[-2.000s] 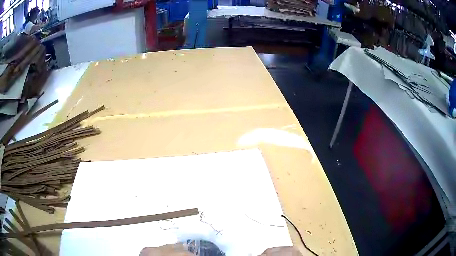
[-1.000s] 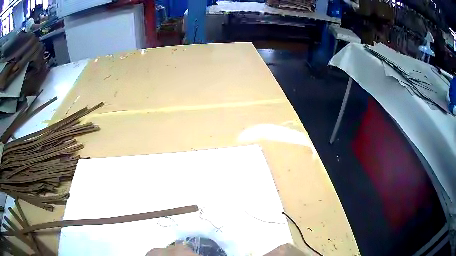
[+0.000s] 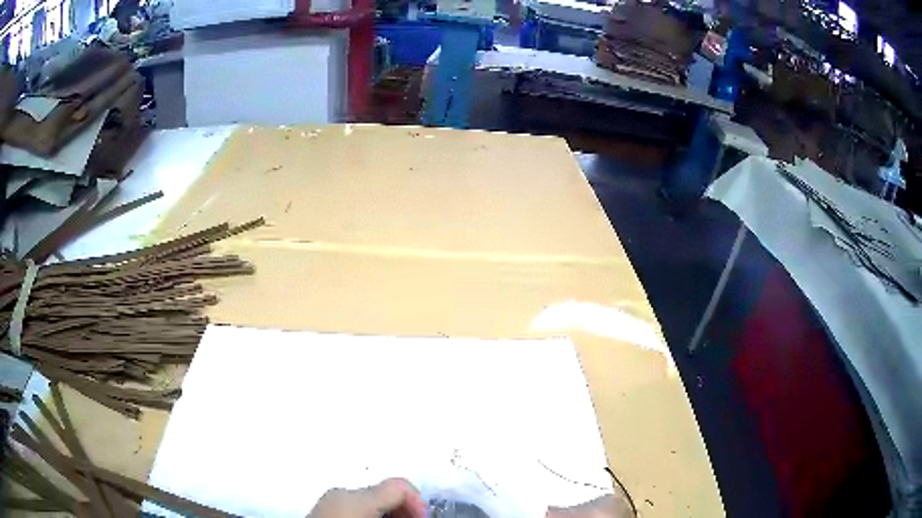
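My left hand (image 3: 366, 501) is at the bottom edge, cut off by it, over the white work sheet (image 3: 384, 405). My right hand (image 3: 589, 508) is a small part at the bottom edge, right of it; what it holds cannot be seen. A dark round tub (image 3: 457, 508) shows between the hands, partly cut off. A brown strap (image 3: 167, 494) runs down to the bottom edge left of my left hand. Thin thread ends (image 3: 463, 466) lie on the sheet. The strap bundle (image 3: 131, 309) lies at left, with a pale tie band (image 3: 20, 308) around it.
A thin dark cord (image 3: 623, 488) curls at the sheet's right edge. The tan bench board (image 3: 404, 202) extends forward. Brown cut panels (image 3: 76, 111) are piled far left. Across the aisle at right stands a white-covered table (image 3: 809, 233) with thin dark strips on it.
The view has shifted, so the bench appears lower and further right. The strap that lay across the sheet has its end no longer there; it now runs to the bottom edge. More of my left hand shows.
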